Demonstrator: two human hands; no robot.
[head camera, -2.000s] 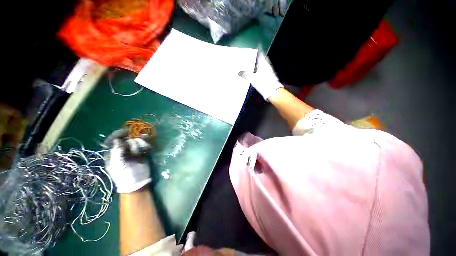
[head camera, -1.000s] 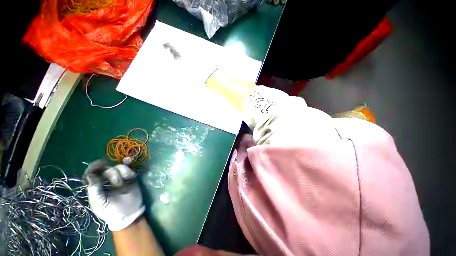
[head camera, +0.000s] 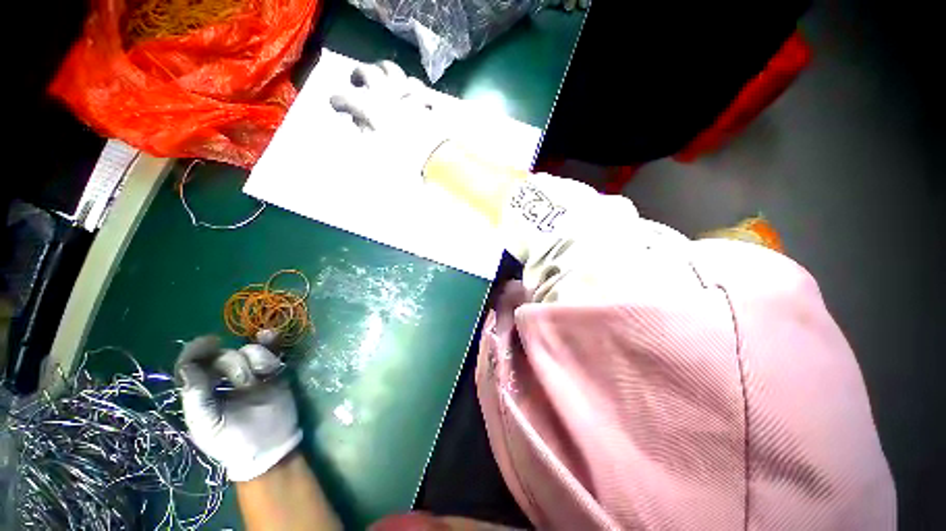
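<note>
My left hand (head camera: 241, 407), in a white knit glove with grey fingertips, rests palm up on the green bench with fingers loosely curled; I see nothing in it. Its fingertips touch the near side of a small pile of tan-orange rubber bands (head camera: 266, 307). My right hand (head camera: 390, 102), in a like glove, lies on a white sheet (head camera: 311, 166) with its fingers spread. The white glove partly blends into the sheet. A tangled heap of thin silver and dark wire leads (head camera: 99, 446) lies beside my left hand, cut off by the frame's edge.
An open orange-red bag (head camera: 192, 104) of rubber bands adjoins the sheet. A clear plastic bag (head camera: 446, 31) lies beyond the sheet. A pale loose strand (head camera: 213, 224) lies between sheet and raised bench edge (head camera: 99, 264). Whitish flecks (head camera: 363, 311) mark the green surface. Pink clothing (head camera: 674, 384) fills the right.
Since the earliest frame, my right hand has moved from the sheet's edge onto its middle. My left hand has drawn back from over the rubber bands. Over the last second both stay nearly still.
</note>
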